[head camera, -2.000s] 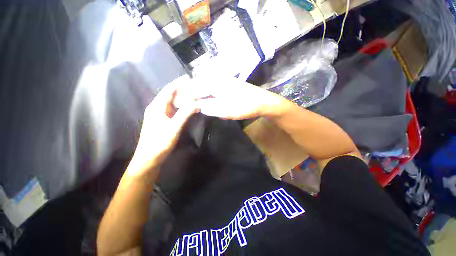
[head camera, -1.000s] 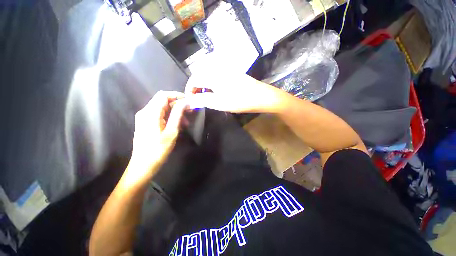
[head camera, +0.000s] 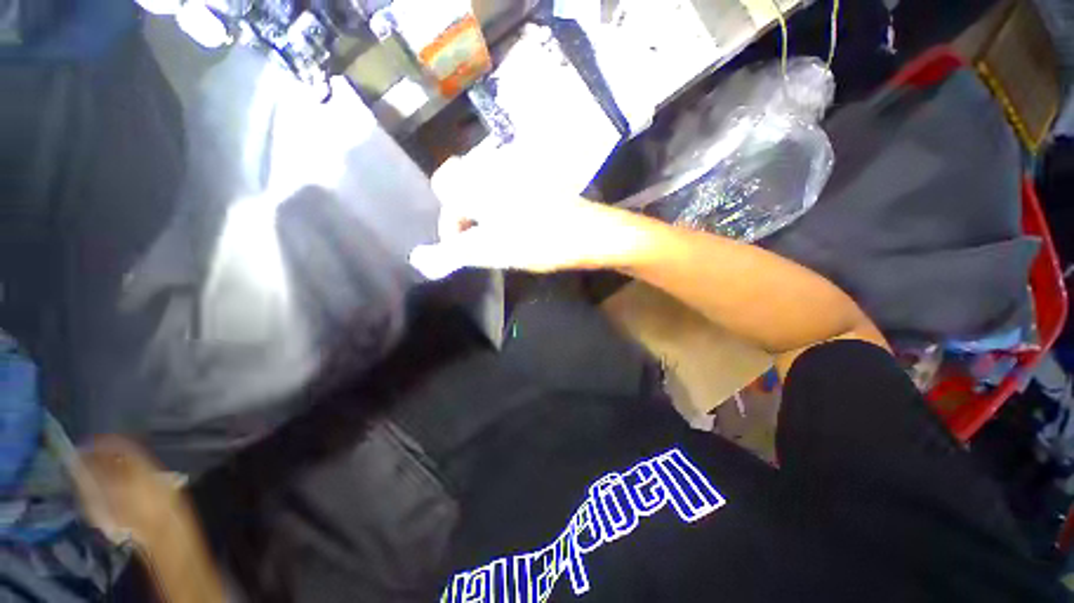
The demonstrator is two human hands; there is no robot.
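A large dark fabric panel (head camera: 253, 295) shines silvery under the lamp at the left and centre. My right hand (head camera: 512, 224) is overexposed, with its fingertips pinched together at the panel's right side; a small grey piece of cloth (head camera: 492, 309) hangs just below it. My left hand (head camera: 115, 483) is blurred at the lower left, near a pale item at the edge of the cloth; whether it holds anything cannot be told. The machine's metal parts (head camera: 294, 41) glare at the top, beyond the panel.
A red basket (head camera: 1043, 271) with dark grey cut pieces (head camera: 913, 200) is at the right. A clear plastic bag (head camera: 754, 165) hangs at the table edge above tan cardboard (head camera: 695, 342). An orange-and-white label (head camera: 455, 54) is on the machine. Blue cloth (head camera: 17, 412) lies at the far left.
My left hand has left my right hand and moved down to the lower left. My right hand stays near its place. The lit folds of the panel have changed shape.
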